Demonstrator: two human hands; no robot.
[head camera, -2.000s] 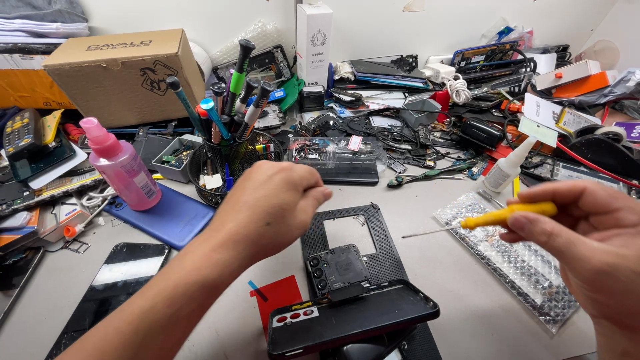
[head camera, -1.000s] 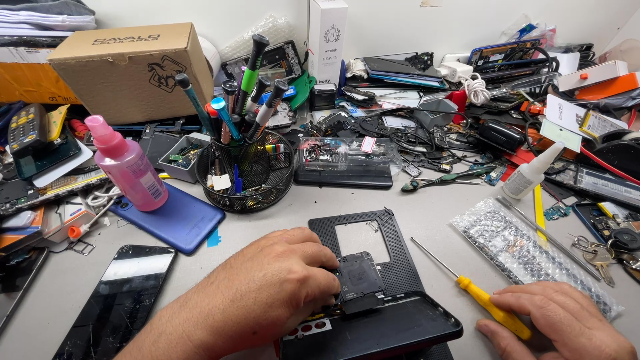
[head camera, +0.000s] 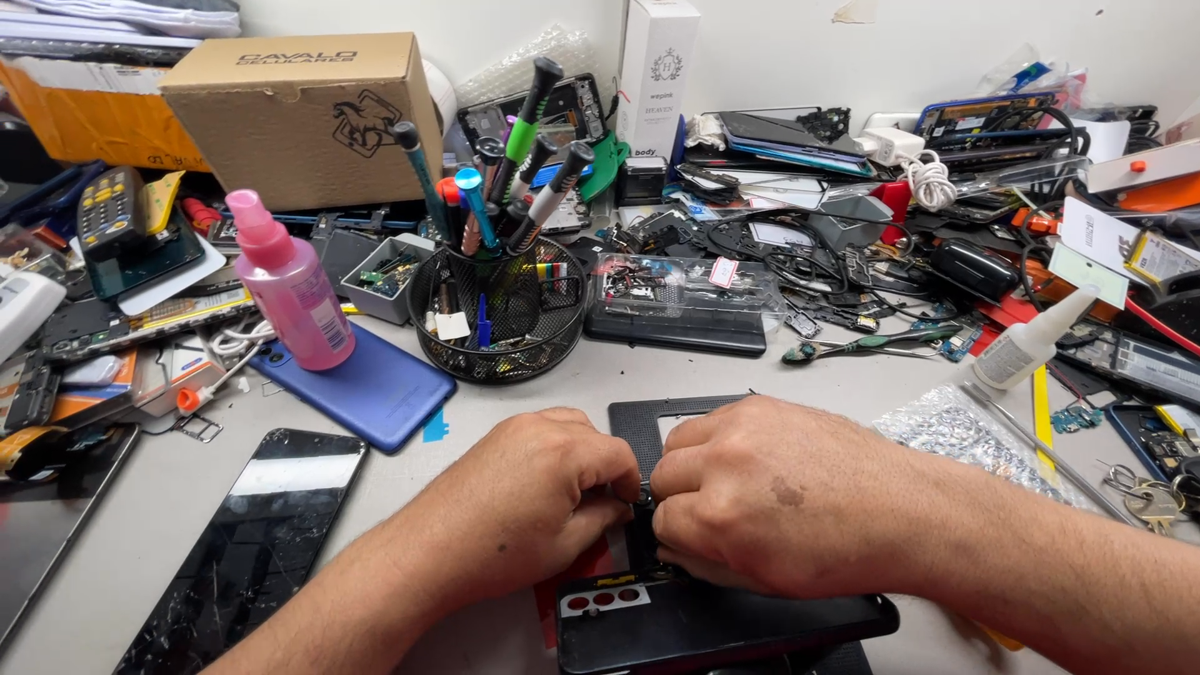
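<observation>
A black phone back cover with three camera holes (head camera: 731, 623) lies at the bottom centre, tilted on a black textured stand (head camera: 634, 427). Behind it, both hands meet over a small black part (head camera: 641, 534), mostly hidden. My left hand (head camera: 553, 492) has its thumb and index finger pinched together at the part's left edge. Curled over the part's right side is my right hand (head camera: 750, 492), its fingertips out of sight. A bit of yellow (head camera: 998, 639), perhaps the screwdriver handle, shows beneath my right forearm. Red material (head camera: 553, 600) lies under the cover's left side.
At left are a cracked phone (head camera: 253, 553), a blue phone (head camera: 375, 384) and a pink spray bottle (head camera: 300, 291). A mesh organizer (head camera: 497, 347) holds screwdrivers. Bubble wrap (head camera: 956, 431), a white glue bottle (head camera: 1027, 342) and keys (head camera: 1153, 502) are at right; phone parts line the back.
My right hand has moved left from the yellow screwdriver to the black part, beside my left hand. Two seconds ago it held that screwdriver in the air; one second ago the screwdriver was at the table.
</observation>
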